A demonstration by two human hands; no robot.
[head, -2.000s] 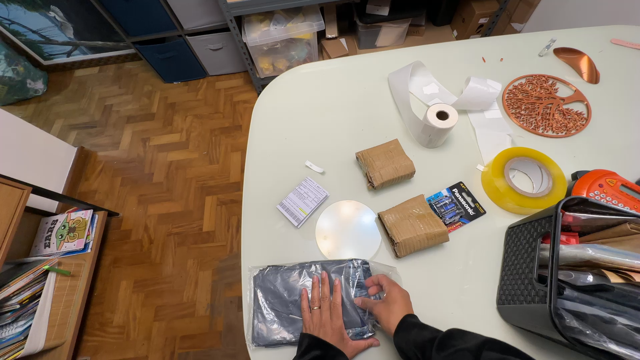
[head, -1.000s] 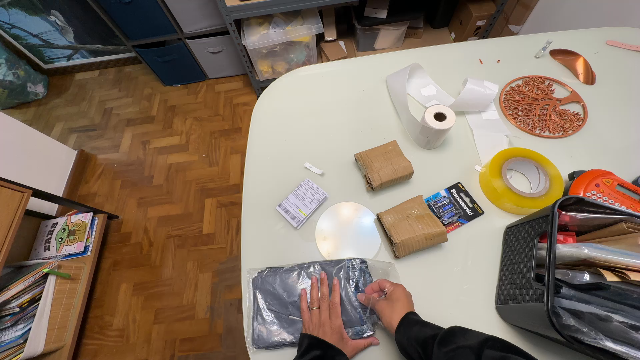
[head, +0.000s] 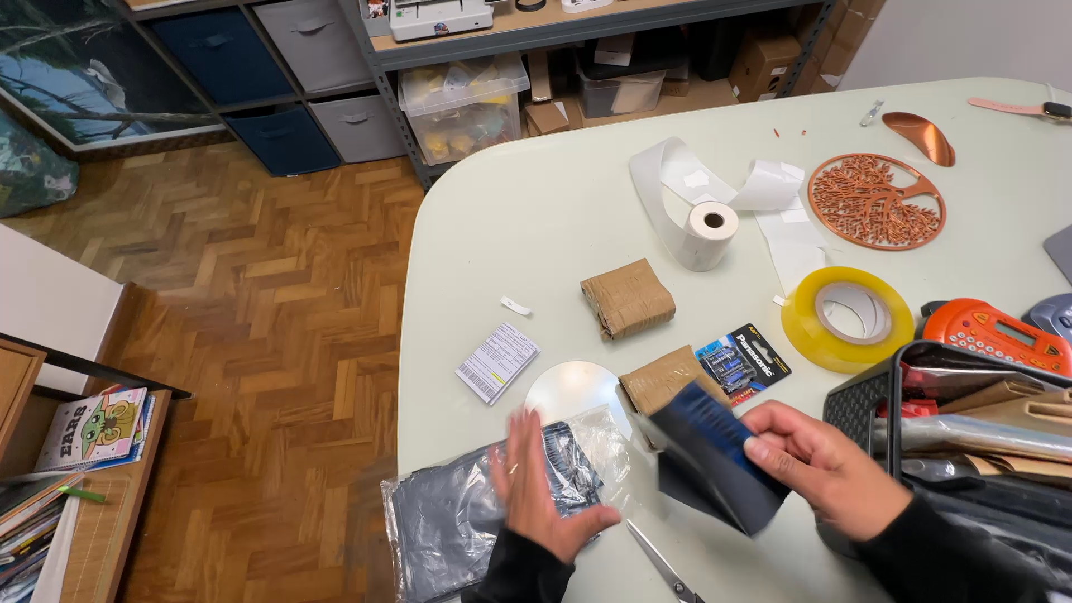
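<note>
My right hand (head: 825,465) pinches a dark folded plastic sheet or bag (head: 720,456) between thumb and fingers, above the table's near part. Blurred by motion, my left hand (head: 544,494) is raised with fingers apart over a clear plastic packet of dark folded plastic (head: 444,523); it holds nothing. A pair of scissors (head: 662,561) lies between the hands, partly out of view. Beyond them are a round pale disc (head: 578,389), a brown-wrapped parcel (head: 666,377) partly behind the dark sheet, a Panasonic battery pack (head: 744,364) and a second brown parcel (head: 630,300).
Clear tape (head: 796,314), a label roll (head: 708,239), a copper tree-pattern disc (head: 878,201) and an orange label maker (head: 997,335) lie on the table (head: 486,218). A black basket (head: 863,402) of packaging stands at right. A printed paper (head: 497,363) lies left of the disc.
The right hand has moved off the clear packet to the right and now holds a dark plastic piece. The left hand has lifted from the packet. Scissors now show near the front edge.
</note>
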